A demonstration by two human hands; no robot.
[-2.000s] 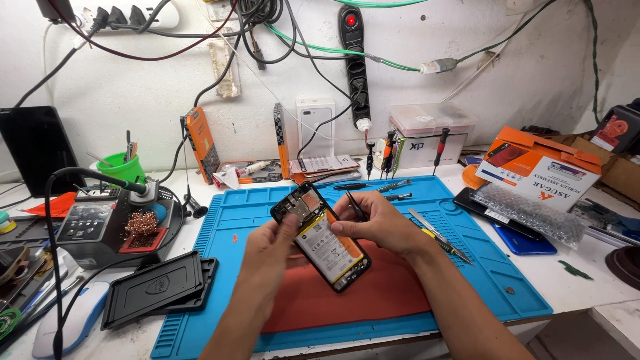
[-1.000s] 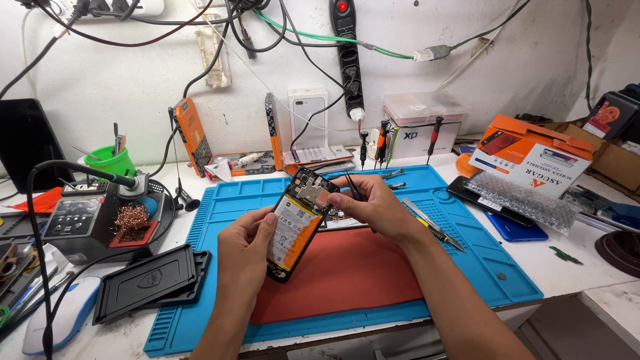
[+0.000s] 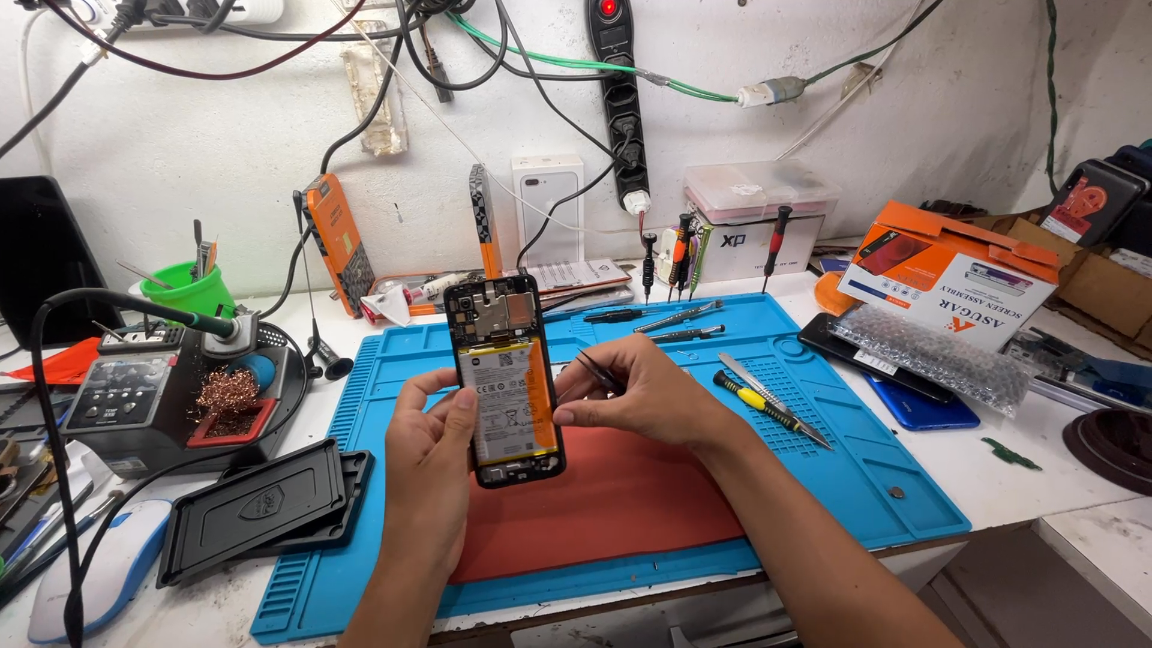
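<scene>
An opened smartphone (image 3: 506, 382) stands nearly upright above a red pad (image 3: 603, 508), its battery and inner boards facing the camera. My left hand (image 3: 436, 450) grips its lower left side, thumb over the frame edge. Dark tweezers (image 3: 600, 371) are held in my right hand (image 3: 630, 391), whose fingertips are at the phone's right edge; whether they touch it is unclear. The pad lies on a blue silicone repair mat (image 3: 864, 459). To the right, a yellow-and-black tool (image 3: 751, 396) and a metal tool lie crossed on the mat. Several screwdrivers (image 3: 679, 333) lie near its back edge.
At left are a soldering station (image 3: 135, 396) with brass wool, black plastic trays (image 3: 256, 508), a computer mouse (image 3: 103, 567) and a green cup (image 3: 189, 292). A screen box (image 3: 945, 279), bubble wrap (image 3: 931, 360) and a blue phone (image 3: 922, 402) are at right. Cables hang along the wall.
The phone has gone from tilted to nearly upright. My right hand was at its upper part one second ago and is now lower, beside the right edge.
</scene>
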